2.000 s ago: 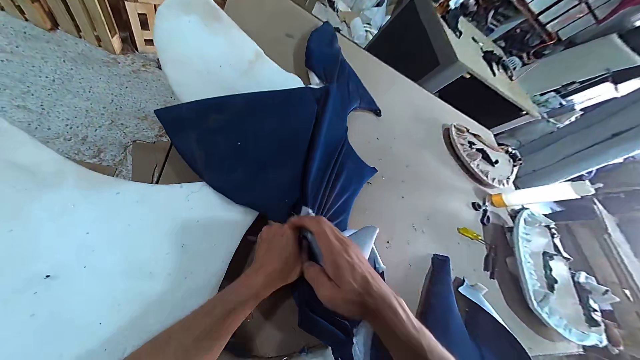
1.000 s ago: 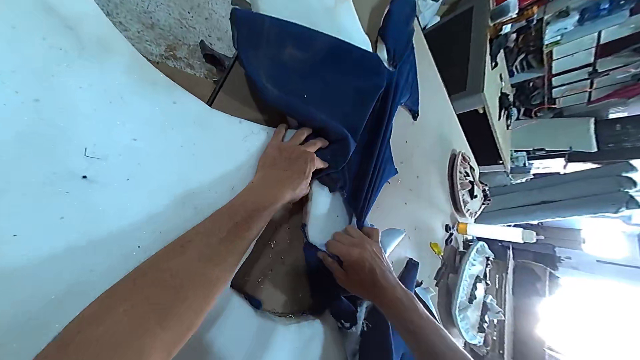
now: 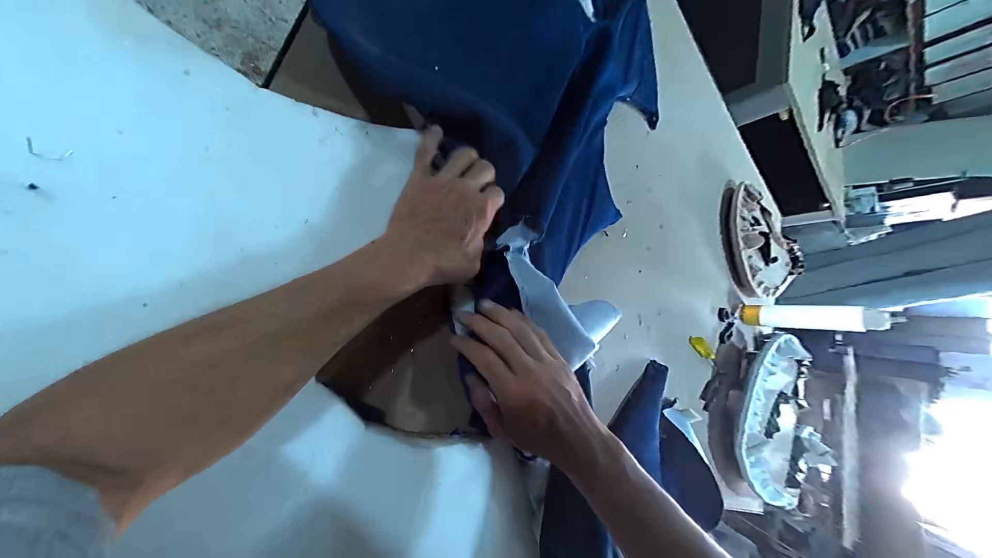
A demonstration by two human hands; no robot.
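Navy blue fabric (image 3: 465, 70) lies bunched across a white curved panel (image 3: 194, 178) and the bench, with pale backing (image 3: 546, 298) showing at a fold. My left hand (image 3: 449, 209) grips the fabric's edge beside the panel's curved rim, its fingers curled into the cloth. Below and to the right, my right hand (image 3: 523, 376) rests with bent fingers on a narrow strip of the same fabric, over the edge of a brown board-like surface (image 3: 418, 380). Whether its thumb pinches the strip is partly hidden.
On the bench top (image 3: 659, 232) at right are two oval pieces with gathered fabric edges (image 3: 763, 240), a white bottle with a yellow collar (image 3: 814, 318), a yellow-handled tool (image 3: 701, 347) and more navy pieces (image 3: 647, 418). A dark cabinet (image 3: 744, 62) stands beyond.
Two seconds ago both hands were together on the fabric; now they are apart. Since one second ago the left hand has curled its fingers into the cloth. The view has shifted closer.
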